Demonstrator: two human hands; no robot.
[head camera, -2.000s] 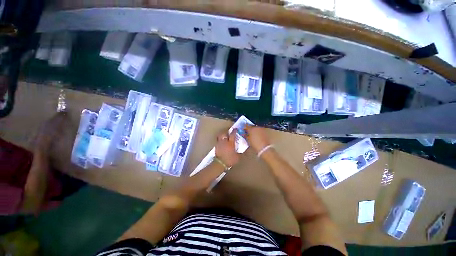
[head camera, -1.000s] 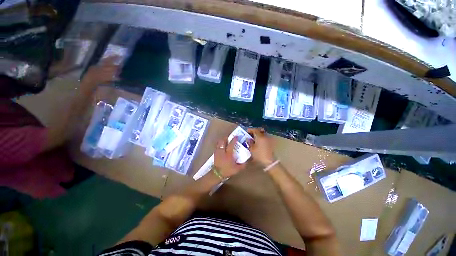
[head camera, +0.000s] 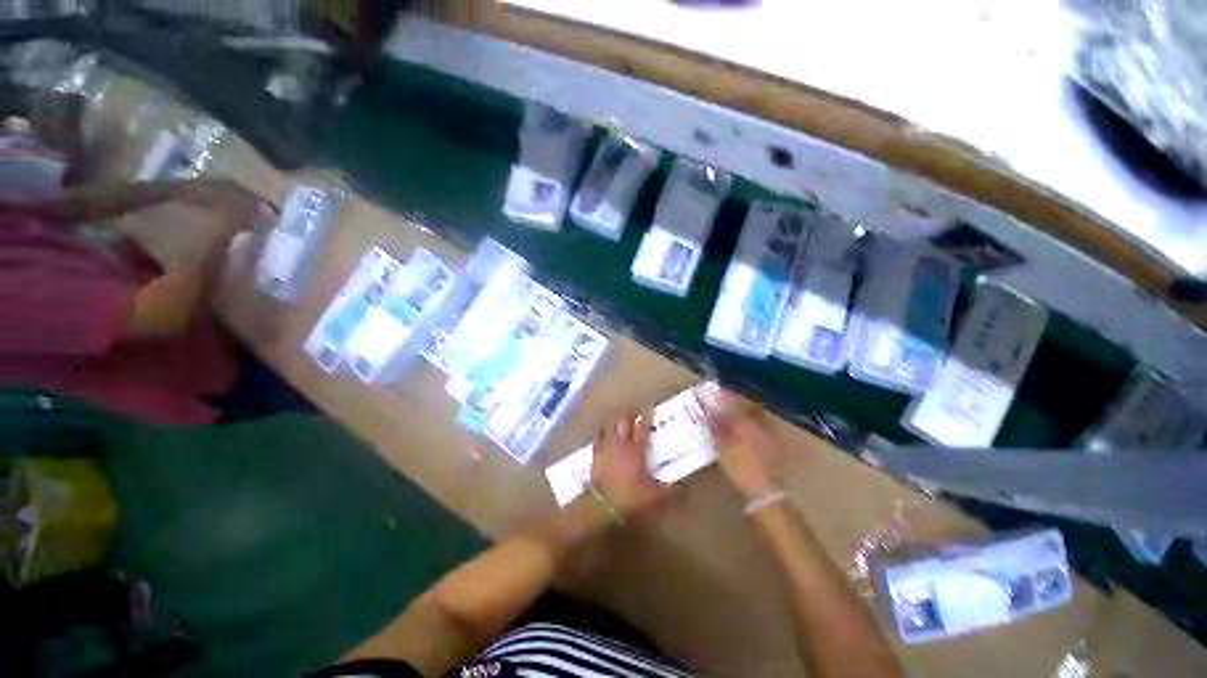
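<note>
A long white carton (head camera: 682, 438) with small dark print lies slanted between my hands over the cardboard surface (head camera: 635, 556). My left hand (head camera: 626, 466) grips its middle, fingers across its face. My right hand (head camera: 737, 435) holds its upper right end, with the fingertips blurred. The carton's lower left end sticks out past my left hand. Its contents cannot be seen.
Clear filled trays (head camera: 547, 387) overlap in a row at left. Another filled tray (head camera: 977, 584) lies at right. More packs (head camera: 759, 281) sit on the green conveyor (head camera: 437, 146) beyond. A slanting metal brace (head camera: 1059, 485) crosses at right. Another worker's arm (head camera: 172, 285) reaches beside a tray at far left.
The view has turned, shifting the scene. The carton is now flatter, its printed face showing more between my hands. The other worker's hand has moved from the belt to a tray at left.
</note>
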